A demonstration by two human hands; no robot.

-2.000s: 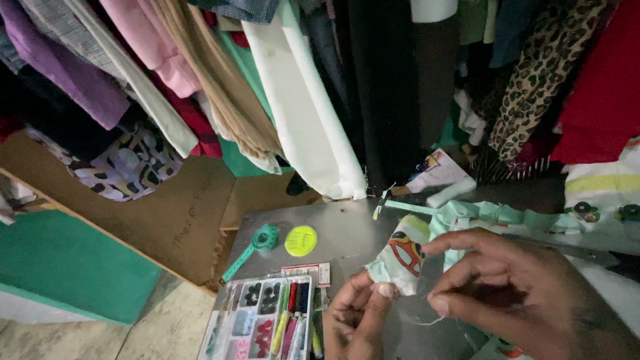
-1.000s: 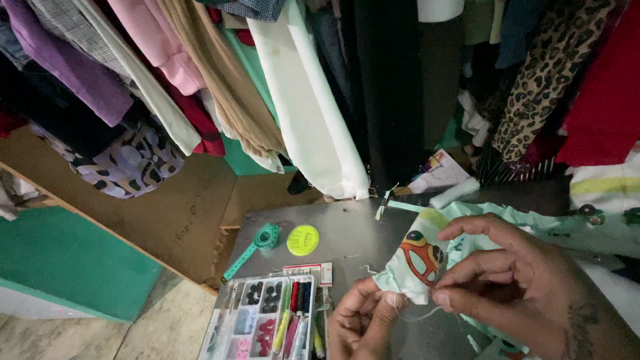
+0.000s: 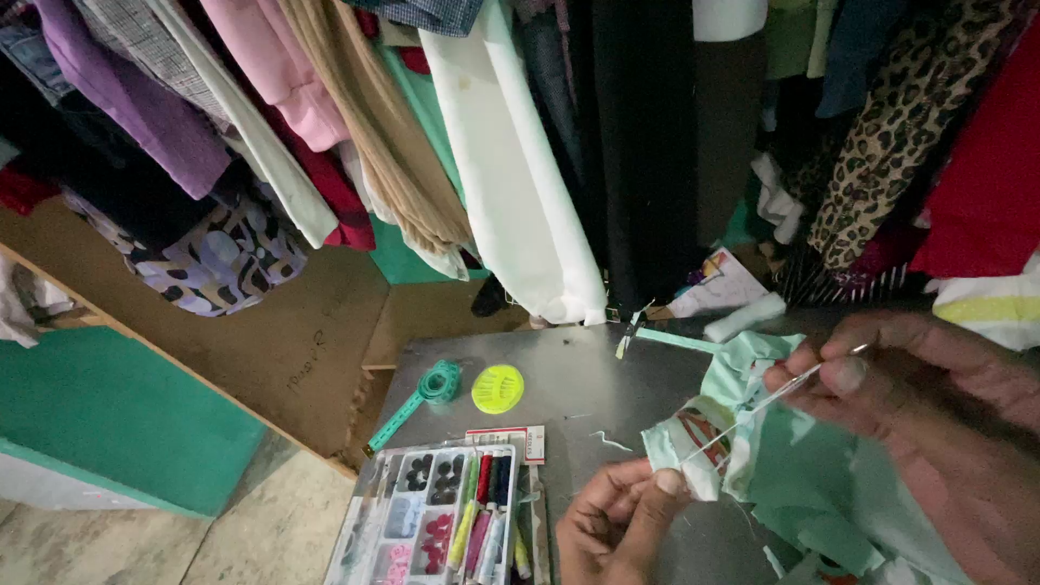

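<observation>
My left hand point(image 3: 626, 512) pinches the edge of a small white and mint fabric piece point(image 3: 691, 447) with an orange-brown print. Up and to the right, my right hand point(image 3: 886, 382) holds a sewing needle point(image 3: 860, 349) between thumb and fingers. White thread point(image 3: 764, 404) runs taut from those fingers down to the fabric near my left thumb. More mint fabric point(image 3: 812, 487) lies beneath and beside my right hand, with a narrow mint strip point(image 3: 678, 340) reaching left from it over the grey tabletop point(image 3: 561, 366).
A plastic sewing box point(image 3: 431, 520) holds buttons and thread spools. Behind it are a needle packet point(image 3: 530, 444), a yellow needle disc point(image 3: 497, 389) and a coiled green measuring tape point(image 3: 439, 382). Clothes point(image 3: 520, 162) hang along the back, above a wooden shelf point(image 3: 317, 357). A loose thread point(image 3: 609, 441) lies on the table.
My right hand has moved away from the fabric, up and to the right, and the thread is now stretched between. The needle has come into sight. My left hand still grips the fabric.
</observation>
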